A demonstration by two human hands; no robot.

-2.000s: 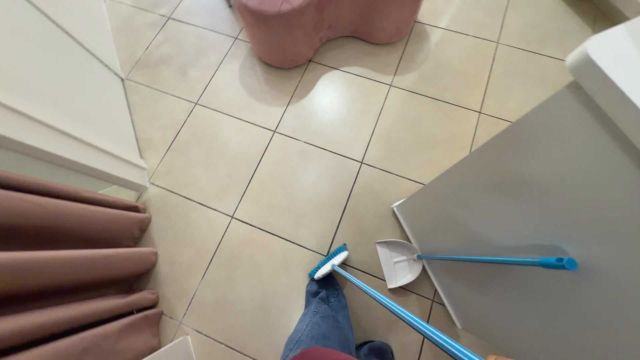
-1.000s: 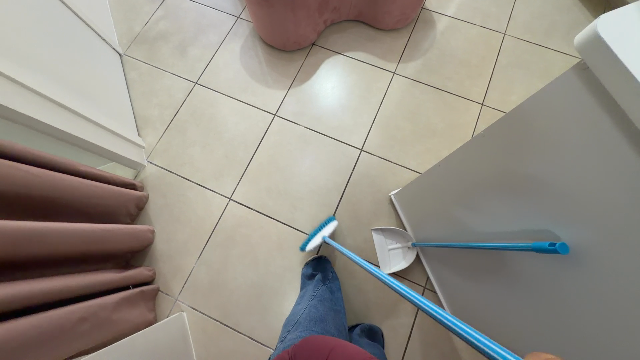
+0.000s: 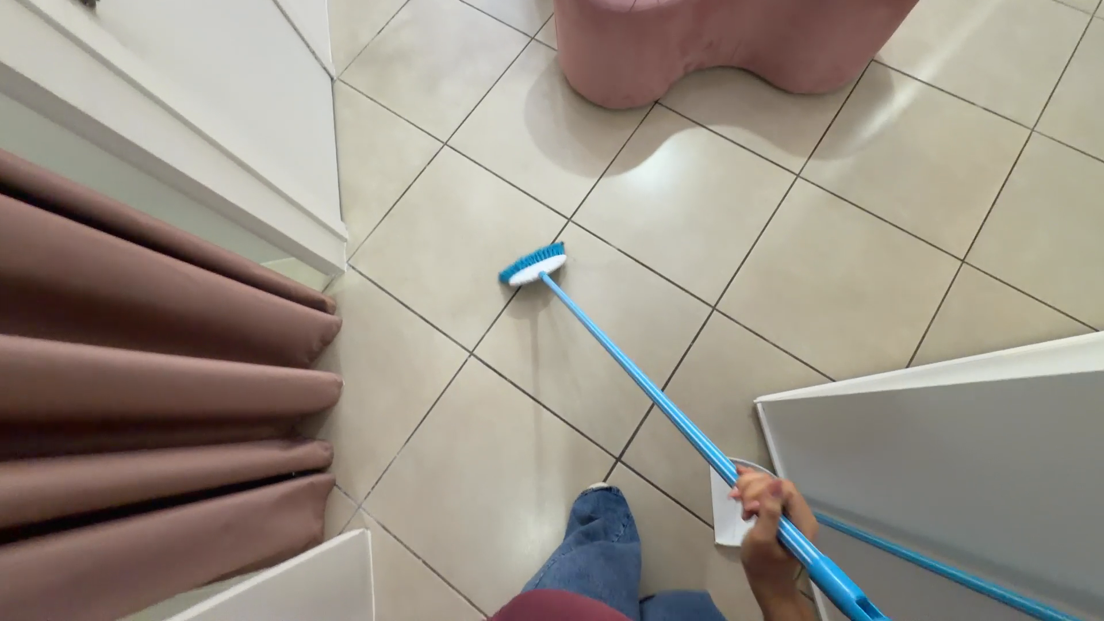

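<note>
A broom with a blue handle (image 3: 638, 375) reaches diagonally from the lower right to the middle of the tiled floor. Its white head (image 3: 533, 266) has blue bristles and lies over a tile joint. My right hand (image 3: 768, 513) is closed round the upper part of the handle, at the lower right. Just behind that hand, a white dustpan (image 3: 730, 516) shows partly, and a blue dustpan handle (image 3: 931, 565) runs along the grey panel. My left hand is out of view.
A pink upholstered seat (image 3: 716, 43) stands at the top. Brown-pink curtains (image 3: 155, 379) hang on the left below a white panel (image 3: 198, 112). A grey panel with white edging (image 3: 949, 457) is at right. A white panel corner (image 3: 293, 578) juts in at bottom left.
The broom head has moved away from my foot, forward and left over the floor. My right hand has come into fuller view on the handle. The view has shifted.
</note>
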